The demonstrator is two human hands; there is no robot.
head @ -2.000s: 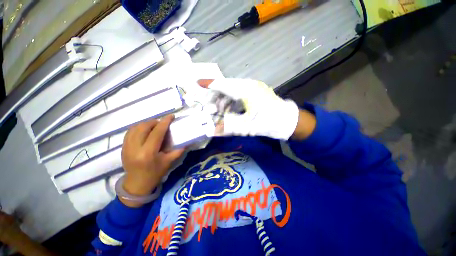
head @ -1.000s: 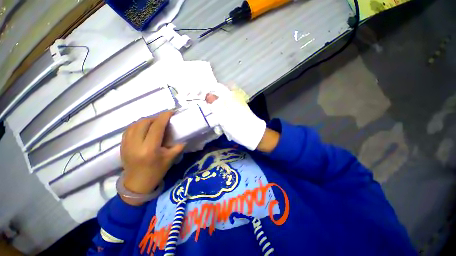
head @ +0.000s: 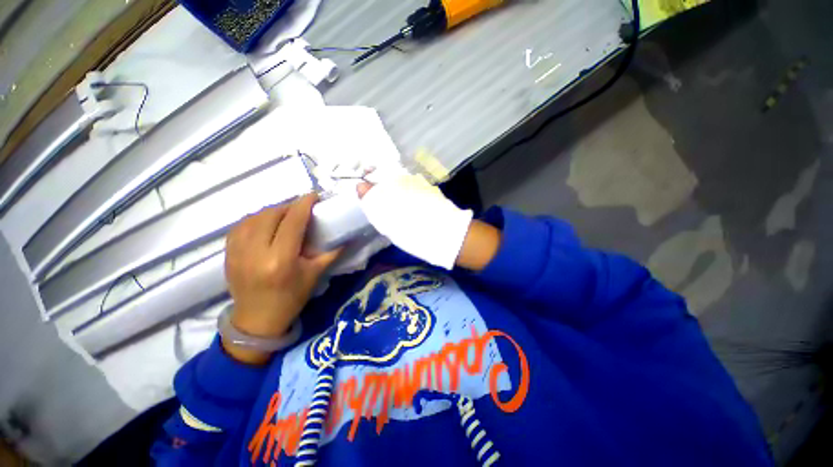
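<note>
A long silver-white light bar lies nearest my body on a white sheet. My bare left hand grips it near its right end, with the fingers over the top and the thumb on the near side. My white-gloved right hand is closed around the bar's right end, its bare fingertip showing at the end. Glare and the glove hide the end piece. Thin wires and small white parts lie just behind the fingertips.
More light bars lie side by side behind, two with white end pieces. A blue screw box is at the top. An orange electric screwdriver lies on the grey bench, its black cord along the right edge.
My right hand has moved left and closer onto the bar's end; the dark blurred item at its fingers is gone from sight. My left hand keeps its hold. The view has shifted slightly.
</note>
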